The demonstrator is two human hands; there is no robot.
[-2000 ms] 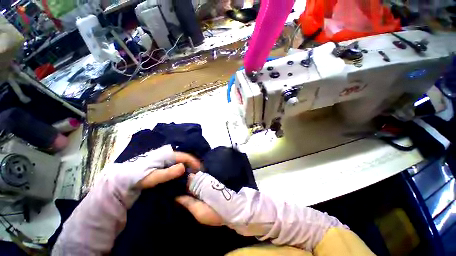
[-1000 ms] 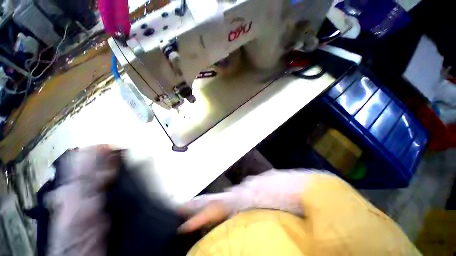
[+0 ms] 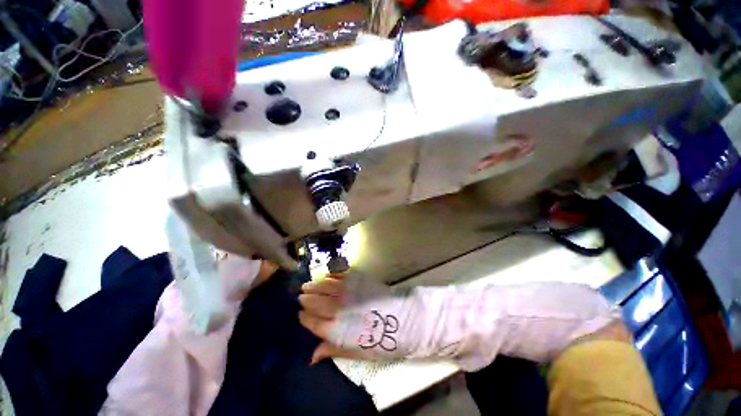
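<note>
The navy-black garment (image 3: 272,370) lies over the table's front and left, its upper edge at the needle area of the off-white sewing machine (image 3: 455,138). My right hand (image 3: 322,313), in a pink rabbit-print sleeve cover, rests on the cloth just in front of the presser foot, fingers bent; whether it pinches the cloth is unclear. My left hand (image 3: 264,272) is mostly hidden behind the machine head's left end; only a bit of its fingers shows beside the needle area, over the cloth. The lamp lights the needle area.
A magenta thread cone (image 3: 195,49) stands above the machine's left end. Scissors (image 3: 581,236) with black and red handles lie right of the bed. A blue crate (image 3: 670,333) stands at the lower right. A red-orange bag (image 3: 512,8) is behind the machine.
The view has moved closer to the machine. Both hands, lately low in front of the table and blurred, are now at the needle area. The cloth has moved up under the machine head.
</note>
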